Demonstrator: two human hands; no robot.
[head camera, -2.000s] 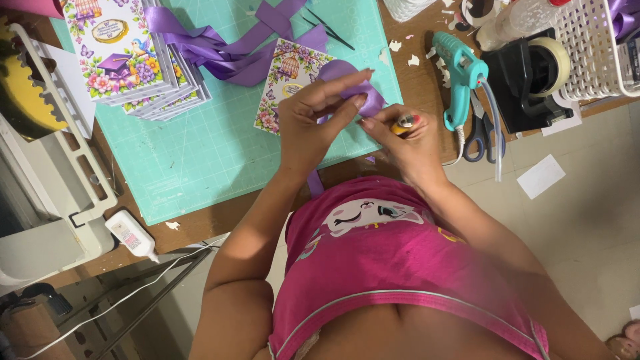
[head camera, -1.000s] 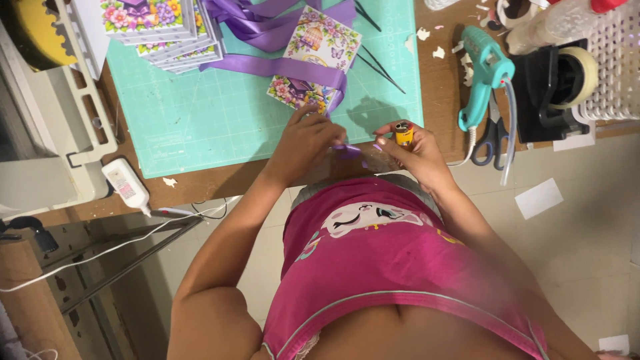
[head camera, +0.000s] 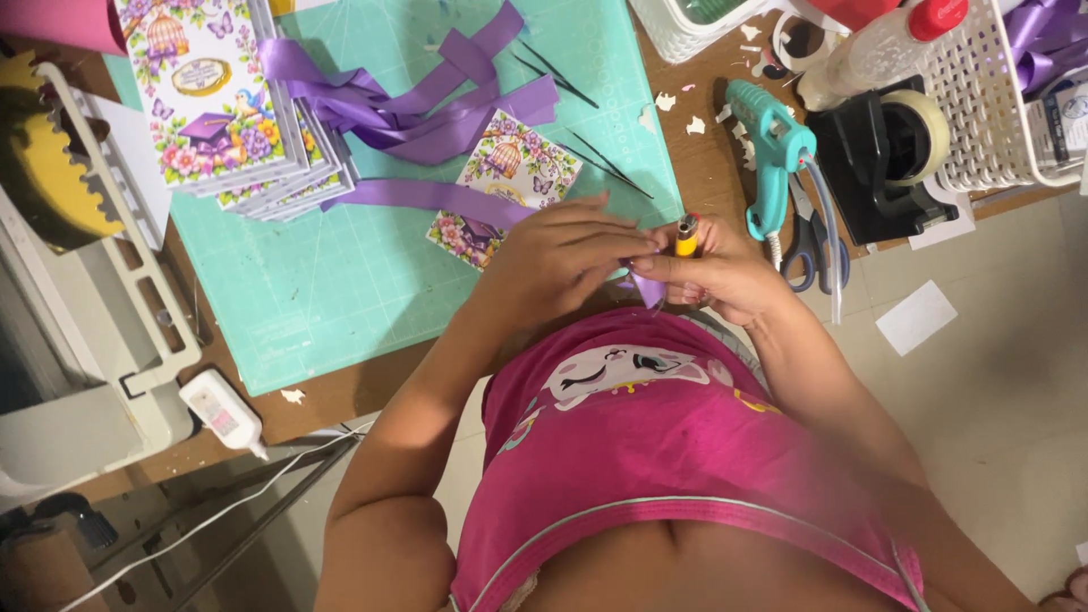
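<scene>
My right hand (head camera: 714, 268) holds a yellow cigarette lighter (head camera: 687, 236) upright, its metal top facing up. Between both hands, at the mat's near edge, a purple satin ribbon end (head camera: 648, 287) hangs from my fingertips. My left hand (head camera: 565, 259) meets the right at the ribbon, palm down, its fingers partly hiding the grip. Left of it, a ribbon strip (head camera: 433, 197) lies across a floral printed booklet (head camera: 510, 166) on the teal cutting mat (head camera: 280, 314). A stack of like booklets (head camera: 212, 93) with purple ribbons (head camera: 416, 106) lies at the upper left.
To the right lie a teal glue gun (head camera: 769, 153), scissors (head camera: 807, 238), a tape dispenser (head camera: 884, 161) and a white basket (head camera: 977, 110). Thin black strips (head camera: 608, 161) lie on the mat. A glue bottle (head camera: 223, 412) is by the near edge, beside a pale machine (head camera: 102, 374).
My hands have come together around the ribbon end; one second ago they were apart. The ribbon strip across the booklet now lies lower on it.
</scene>
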